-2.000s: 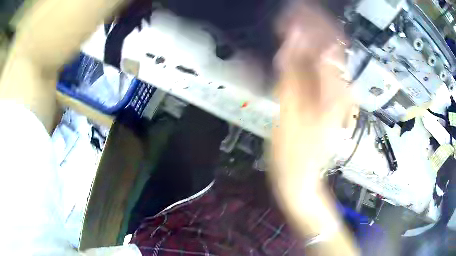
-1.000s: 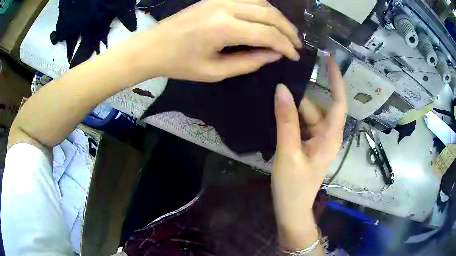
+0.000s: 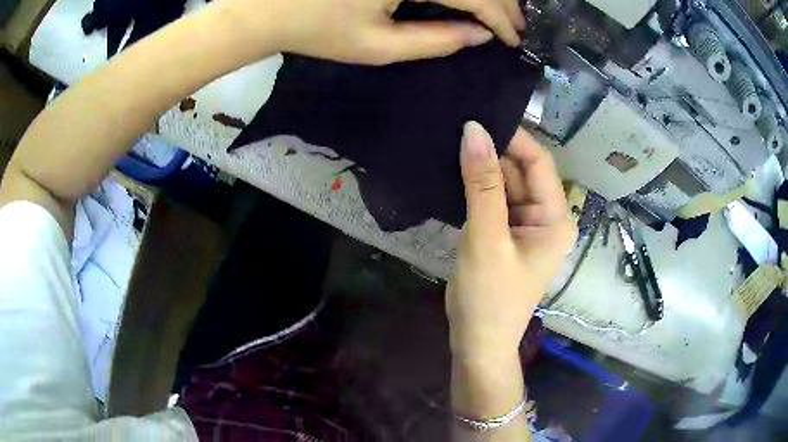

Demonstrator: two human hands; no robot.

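Note:
A black fabric panel (image 3: pixel 389 121) lies over the table's front edge, its left corner pointed and its lower edge uneven. My left hand (image 3: pixel 371 30) lies on its upper part, fingertips near the needle area, which is hard to make out. My right hand (image 3: pixel 510 216) grips the panel's right edge, thumb on top and fingers curled beneath. The overlock machine (image 3: pixel 622 155) stands to the right of the panel. The top of my left hand is cut off by the picture's edge.
Snips (image 3: pixel 641 269) lie on the table right of my right hand. More dark cloth (image 3: pixel 130 22) lies at the upper left. A blue basket (image 3: pixel 155 166) and a carton (image 3: pixel 142 285) with white pieces stand below left. Dark scraps and a yellowish strip (image 3: pixel 760 289) lie at far right.
Since the blurred earliest frame, both hands have come onto the black panel by the machine. Over the last second, my right hand's fingers have curled in to grip its edge.

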